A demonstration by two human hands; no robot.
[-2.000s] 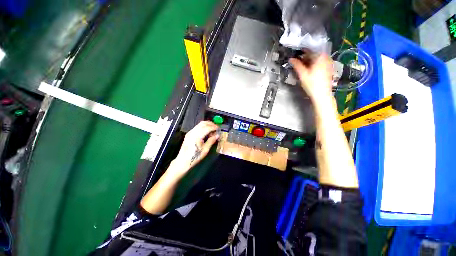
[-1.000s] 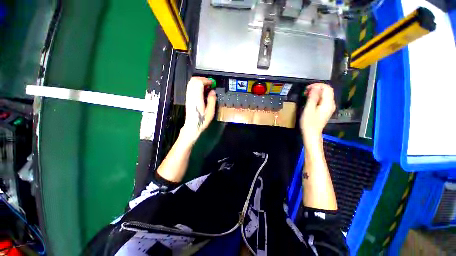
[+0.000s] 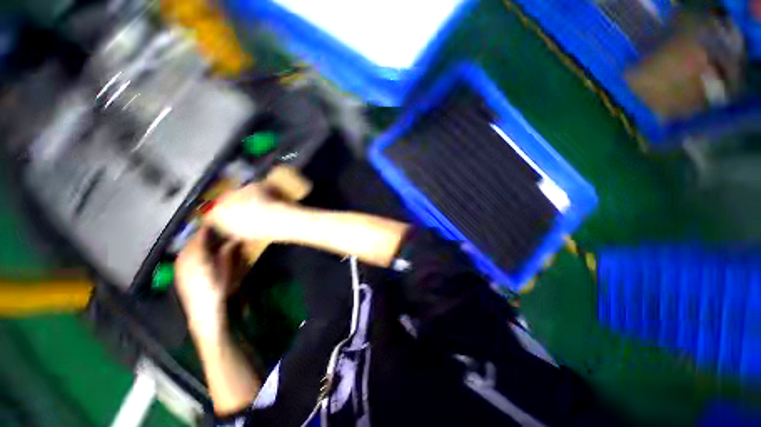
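Note:
The frame is blurred. My left hand [image 3: 200, 271] and my right hand [image 3: 242, 215] are close together over the cardboard ledge [image 3: 289, 183], in front of the machine's panel. The hands cover most of the ledge and the small dark parts that lay on it; whether they hold a part cannot be seen. One green button [image 3: 163, 275] shows beside my left hand, the other green button [image 3: 260, 143] beyond my right hand. A bit of the red emergency stop [image 3: 209, 205] shows at my right hand's fingertips. The silver base plate [image 3: 138, 158] lies beyond the panel.
A parts crate [image 3: 476, 171] with dense dark rows and a white strip stands to the right. A blue crate with a white sheet [image 3: 380, 33] is at the top. More blue crates [image 3: 684, 304] are at the far right. A yellow bar [image 3: 46, 294] is at the left edge.
The view has turned toward the right-hand crates. Both hands have left the two green buttons and come together at the ledge.

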